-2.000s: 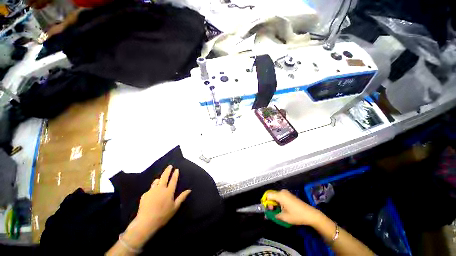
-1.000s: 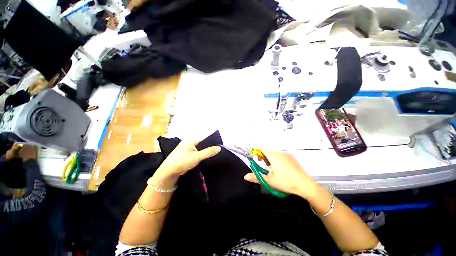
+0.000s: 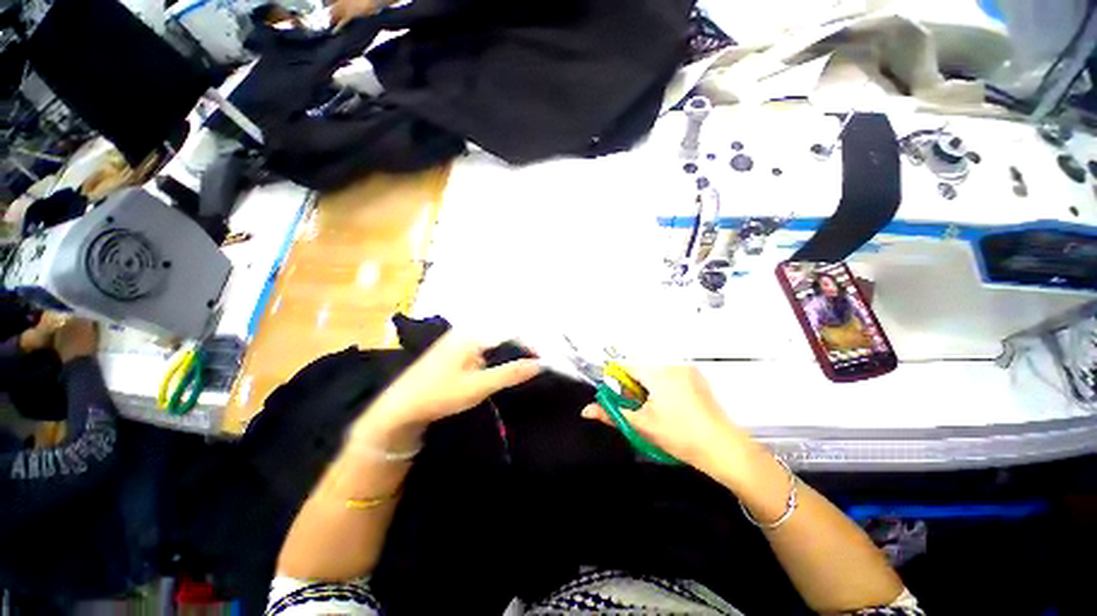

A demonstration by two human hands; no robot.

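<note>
A large black garment piece (image 3: 325, 415) lies over the table's front edge and my lap. My left hand (image 3: 451, 388) holds its upper edge between thumb and fingers. My right hand (image 3: 680, 415) holds fabric scissors (image 3: 618, 403) with green and yellow handle loops. The silver blades point up and left, close to my left fingertips. The blades are blurred, and I cannot tell whether they touch the cloth.
A white sewing machine (image 3: 926, 247) stands at right, with a black fabric strip (image 3: 869, 181) over its arm and a lit smartphone (image 3: 837, 321) beside it. A black garment pile (image 3: 529, 78) lies behind. At left are a brown panel (image 3: 349, 265), grey box (image 3: 132, 265) and second scissors (image 3: 182, 381).
The view has swung left since the first frame. My left hand went from lying flat on the cloth to pinching its edge. The scissors came up beside it. Since the second frame, both hands moved little.
</note>
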